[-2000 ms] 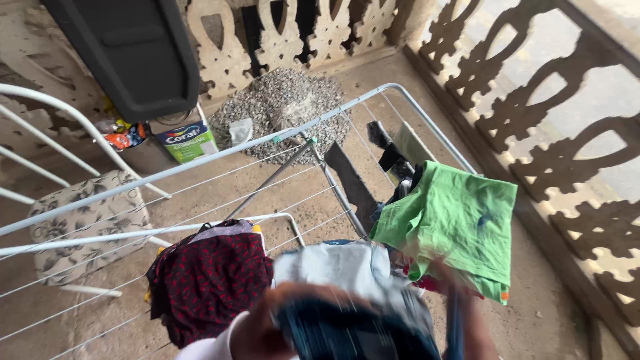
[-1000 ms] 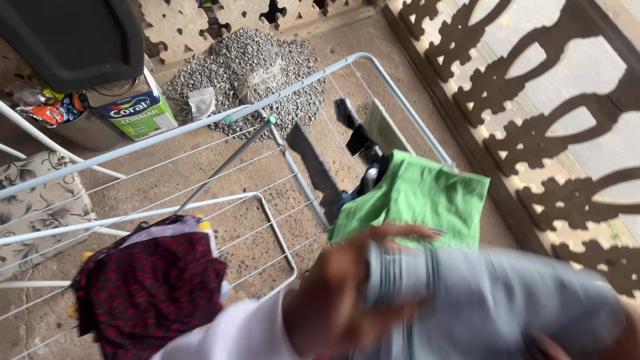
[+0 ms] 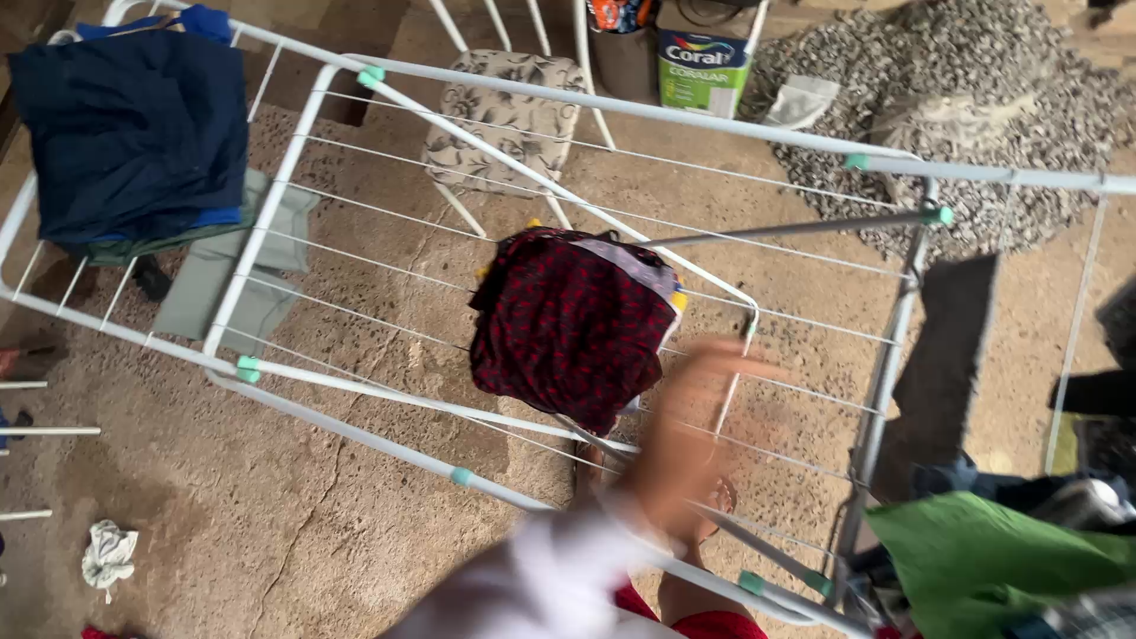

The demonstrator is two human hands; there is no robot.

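Observation:
My left hand point(image 3: 697, 435), blurred by motion, reaches in from the bottom in a light sleeve. Its fingers point right over the white drying rack point(image 3: 382, 382), with nothing seen in them. Just up and left of it, a dark red patterned garment point(image 3: 577, 324) lies on other folded clothes on the rack. At the far left end lie folded navy cloth point(image 3: 133, 133) and, partly under it, grey-green cloth point(image 3: 231, 275). A green garment point(image 3: 994, 550) rests among dark and checked clothes at the lower right. My right hand is out of view.
Behind the rack are a white metal chair with a floral seat point(image 3: 506, 115), a Coral paint container point(image 3: 701, 71) and a gravel pile point(image 3: 958, 98). A crumpled white cloth point(image 3: 110, 555) lies on the concrete floor. A dark grey strip point(image 3: 941, 364) shows at the right.
The light blue-grey garment that was in my hands a second ago is no longer in my left hand. The view has swung left, bringing in the rack's far end with the navy cloth.

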